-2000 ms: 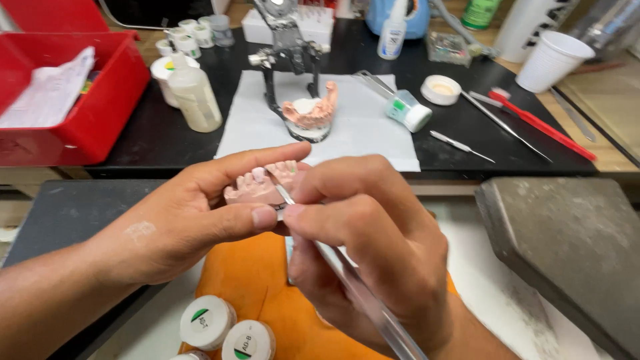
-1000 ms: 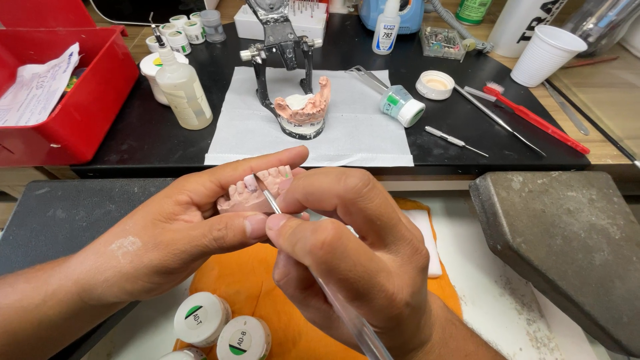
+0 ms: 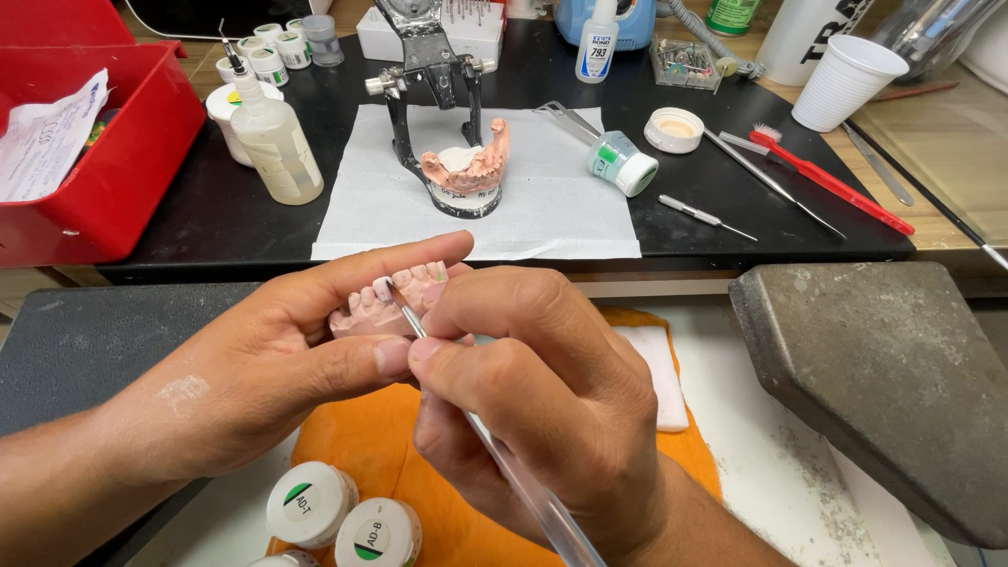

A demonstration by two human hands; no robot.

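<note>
My left hand (image 3: 260,362) holds a pink dental cast with teeth (image 3: 366,313) between thumb and fingers. In my right hand (image 3: 543,386) is a fine brush with a clear handle (image 3: 512,465); its dark tip touches or nearly touches a whitish tooth (image 3: 383,290) on the cast. Beyond the hands, a black articulator (image 3: 429,75) stands on a white paper sheet (image 3: 551,220), bearing another pink cast (image 3: 480,172) on a white base.
Lidded jars (image 3: 311,504) stand on an orange cloth (image 3: 354,441) below. Grey armrest blocks (image 3: 882,378) flank the hands. A dropper bottle (image 3: 276,146), red box (image 3: 94,157), tipped jar (image 3: 622,163), red toothbrush (image 3: 843,185), probe (image 3: 705,216) and plastic cup (image 3: 846,83) are on the bench.
The brush tip has shifted onto or close to the whitish tooth; a second ago it lay lower, against the cast beside that tooth. Both hands keep their holds.
</note>
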